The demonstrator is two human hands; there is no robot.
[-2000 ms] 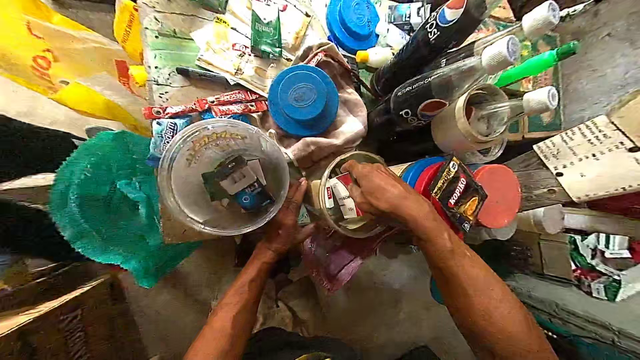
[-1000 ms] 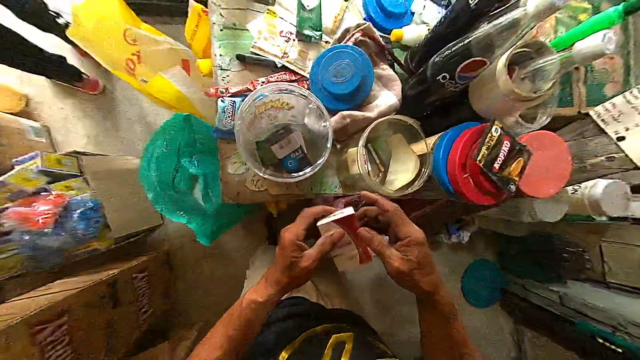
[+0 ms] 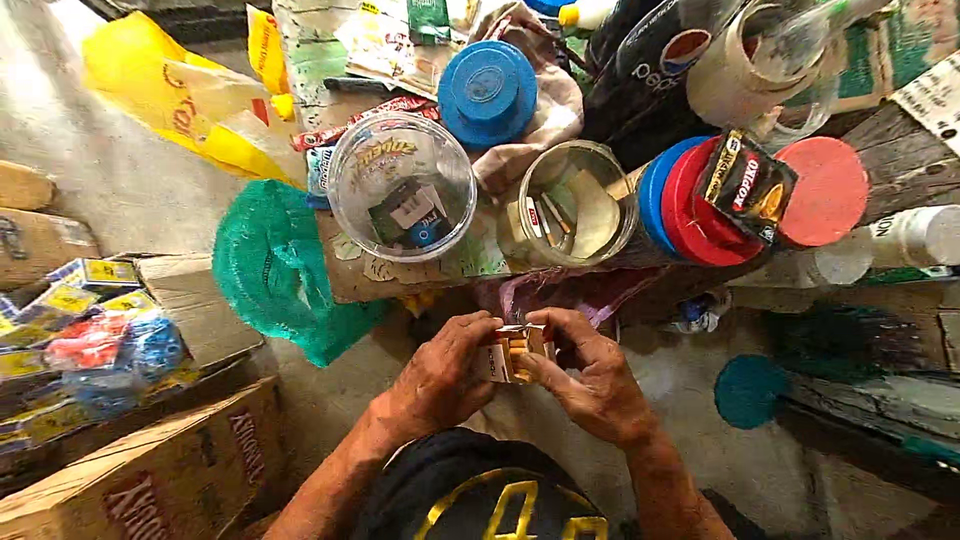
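Observation:
My left hand grips the left side of a cigarette pack, low in front of my shirt. The pack's top is open, and the filter ends of several cigarettes show. My right hand is at the pack's right side, its thumb against the cigarettes and its index finger at the top edge. Beyond the hands, a clear plastic jar stands on the table with a few loose cigarettes and a small red-and-white item inside. Left of it is another clear jar holding dark packets.
Blue lid, red lid and a black Kopiko packet lie along the wooden table. Pepsi bottles stand behind. A green mesh bag hangs at the left edge. Cardboard boxes are at lower left.
My right hand was in the jar two seconds ago and is now at the pack with my left. The pack was held closed-looking a second ago; its cigarettes now show. The view has shifted.

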